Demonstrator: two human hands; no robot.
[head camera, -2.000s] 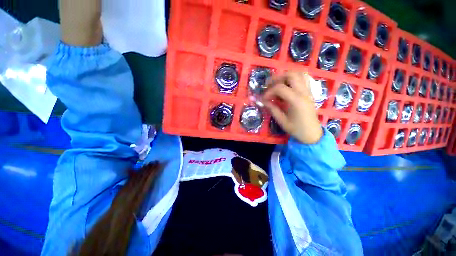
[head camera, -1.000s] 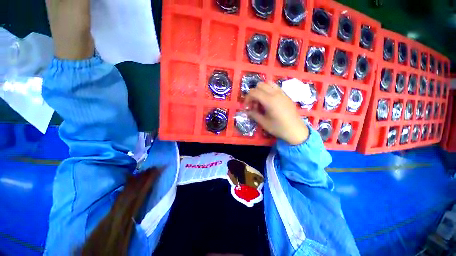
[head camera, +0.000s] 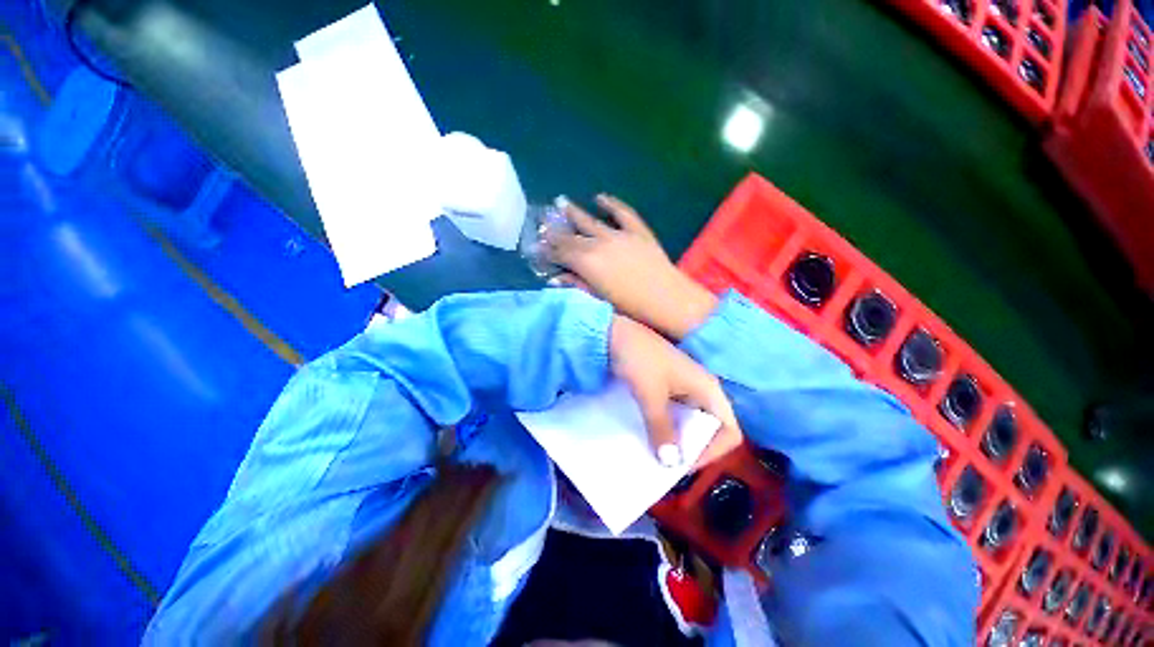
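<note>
My left hand holds a white sheet, with the thumb on top of it, over the near part of a red-orange compartment tray. Round black parts with ringed centres, such as this lens unit, sit in the tray pockets. My right hand reaches left beyond my left hand, the forearms crossing. Its fingers are partly spread, with the fingertips at crumpled clear plastic; whether they grip it cannot be told. My right sleeve hides part of the tray.
A white boxy bottle lies beside the crumpled plastic, on the edge of white papers. The bench top is dark green. More filled red trays stand at the upper right. Blue floor with yellow lines shows at left.
The view has swung left. My right hand has moved from the tray pockets to the plastic near the bottle. My left hand, formerly cut off at the top edge, now shows over the tray with the sheet.
</note>
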